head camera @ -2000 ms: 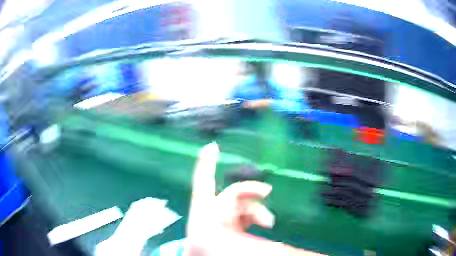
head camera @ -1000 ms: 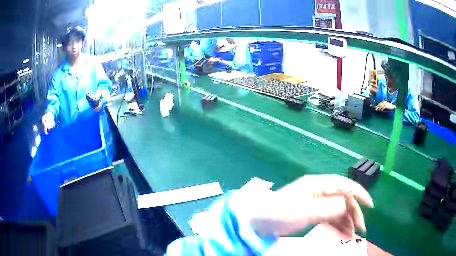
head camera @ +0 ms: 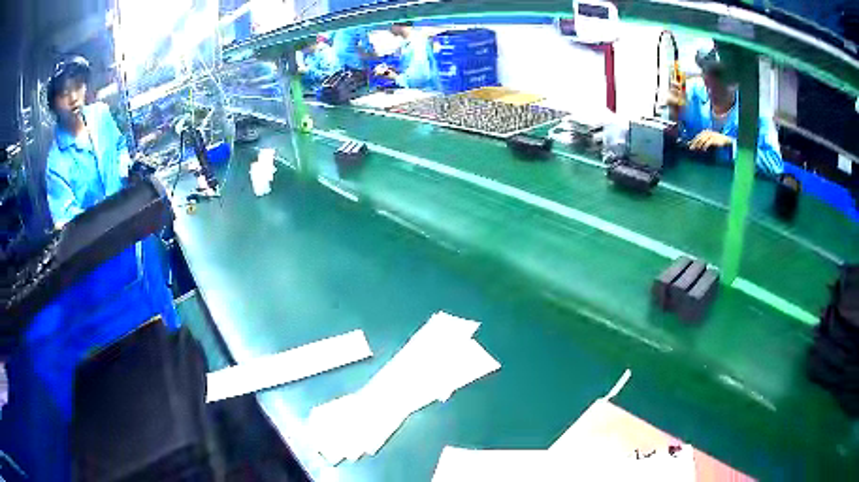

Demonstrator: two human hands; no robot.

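White paper sheets (head camera: 410,386) lie overlapping on the green bench in front of me. A single long white strip (head camera: 290,365) lies to their left, near the bench edge. Another white sheet (head camera: 527,465) lies at the bottom edge of the picture, partly over a pale pink-orange mat (head camera: 633,429). A few tiny dark and reddish parts (head camera: 672,451) show on the white at the mat. Neither of my hands is in the picture.
Black ribbed housings (head camera: 687,287) stand by the green post (head camera: 742,188); taller black stacks (head camera: 838,344) stand at the right edge. Left are a blue crate (head camera: 104,306), a black stack (head camera: 141,405) and a person (head camera: 87,155). Another person (head camera: 721,118) sits across the bench.
The hand and blue sleeve that lay over the sheets have left the picture, uncovering them. The view has shifted. A long black stack now lies over the blue crate in front of the person at left.
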